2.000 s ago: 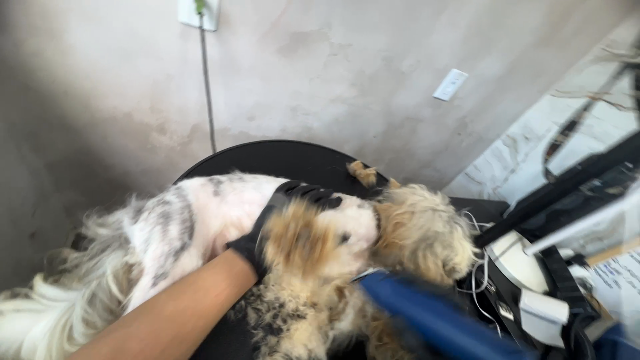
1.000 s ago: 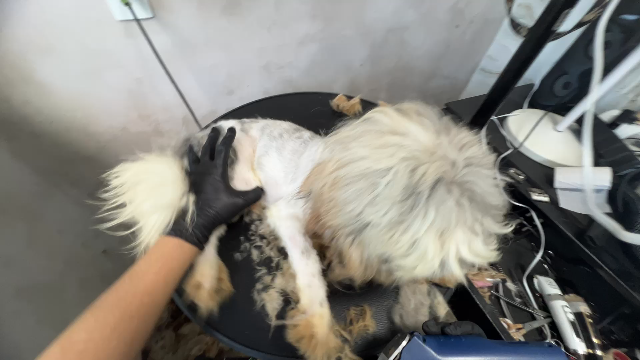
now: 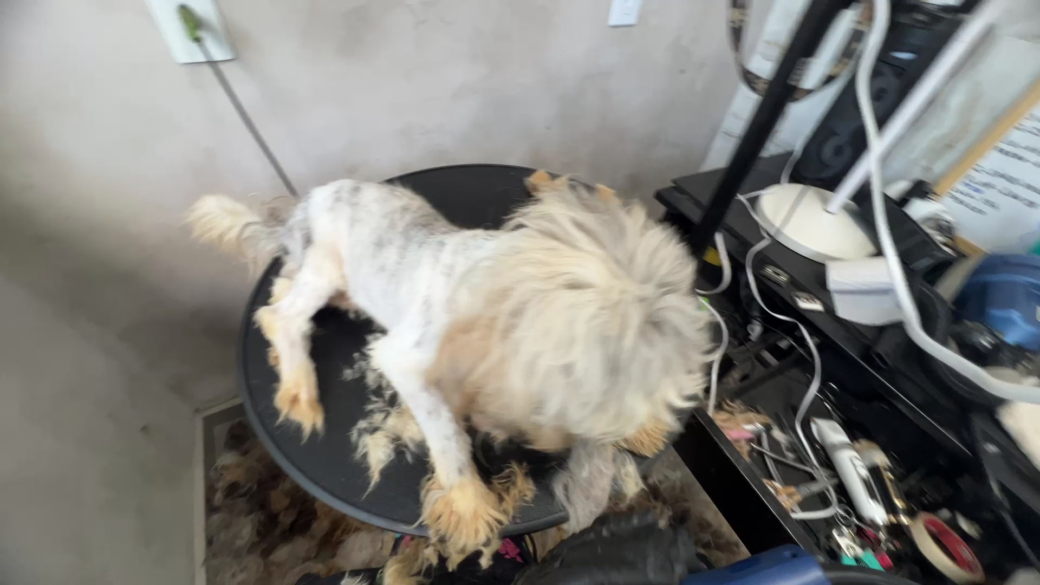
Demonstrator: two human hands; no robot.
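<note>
A long-haired dog's shaggy head [image 3: 601, 325] hides its face; its body [image 3: 382, 244] is clipped short and pale, with tan tufts at the paws. It stands on a round black grooming table [image 3: 325, 455], with one front paw at the near rim. Loose hair clumps [image 3: 390, 439] lie under it. At the bottom edge, a wrinkled black shape [image 3: 613, 552], perhaps a gloved hand, sits beside a blue tool [image 3: 756, 569], mostly cut off. Whether this shape is my left or right hand, and whether it grips the tool, is unclear. No hand is visible on the dog.
Right of the table stands a black cart [image 3: 731, 479] holding a white clipper [image 3: 849, 471], a tape roll [image 3: 946, 548] and cords. Above are a white lamp base [image 3: 816, 227] and a slanting black post [image 3: 764, 122]. Cut hair [image 3: 276, 504] covers the floor.
My left hand, gloved in black, was on the dog's hindquarters one second ago and is off it now. The dog, lying down two seconds ago, is now standing. The blue tool has moved away from it.
</note>
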